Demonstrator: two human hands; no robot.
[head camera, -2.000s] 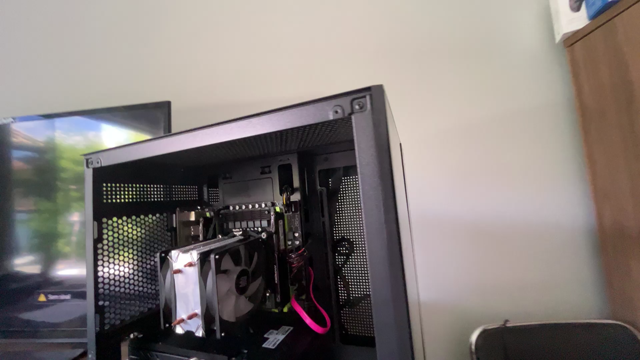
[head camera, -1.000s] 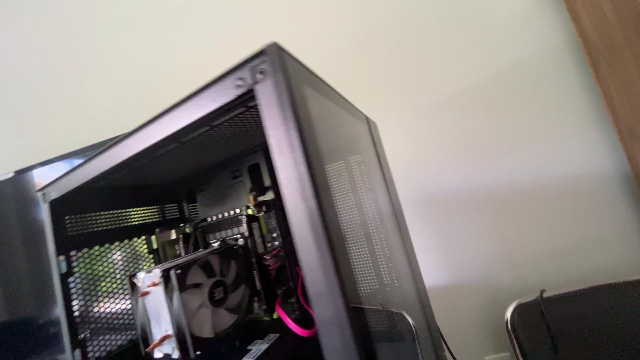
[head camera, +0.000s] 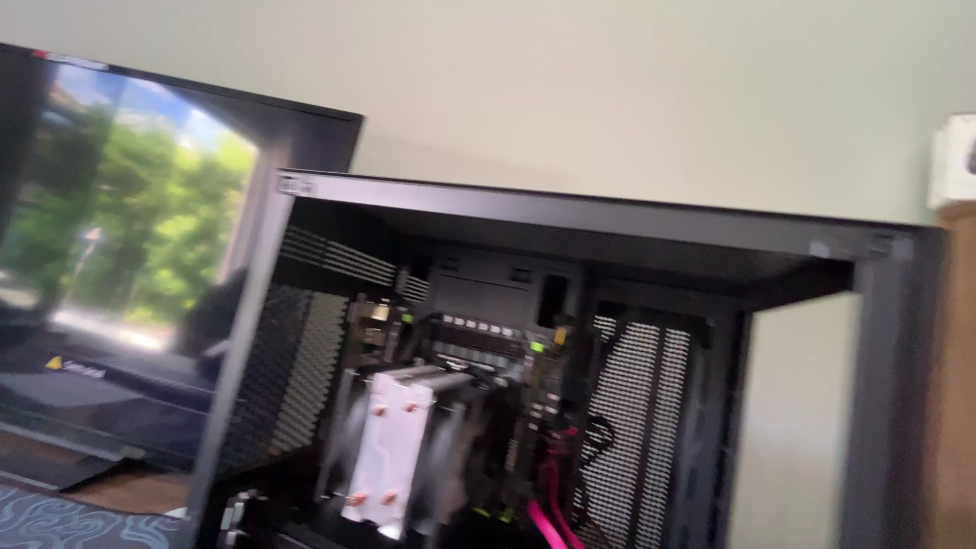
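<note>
Neither of my hands shows in the head view. A black computer case (head camera: 579, 210) stands with its side open, its lower part cut off by the frame. Inside, a tower CPU cooler (head camera: 390, 450) with a silvery fin stack and copper heat-pipe ends sits between fans. Behind it is the motherboard (head camera: 537, 381), partly hidden, with a row of slots or connectors along it. A bright pink cable (head camera: 545, 522) hangs at the lower right of the cooler. Perforated panels form the case's sides. The picture is somewhat blurred.
A monitor (head camera: 137, 229) behind the case on the left reflects trees and a window and shows a small warning sign. A patterned mat (head camera: 76, 522) lies at the lower left. At the right edge, a white object (head camera: 957, 164) rests on brown wooden furniture (head camera: 957, 381). A pale wall is behind.
The view has swung strongly, bringing the monitor back into fuller sight and the chair-like object at lower right out of it. Within the case, nothing has plainly changed.
</note>
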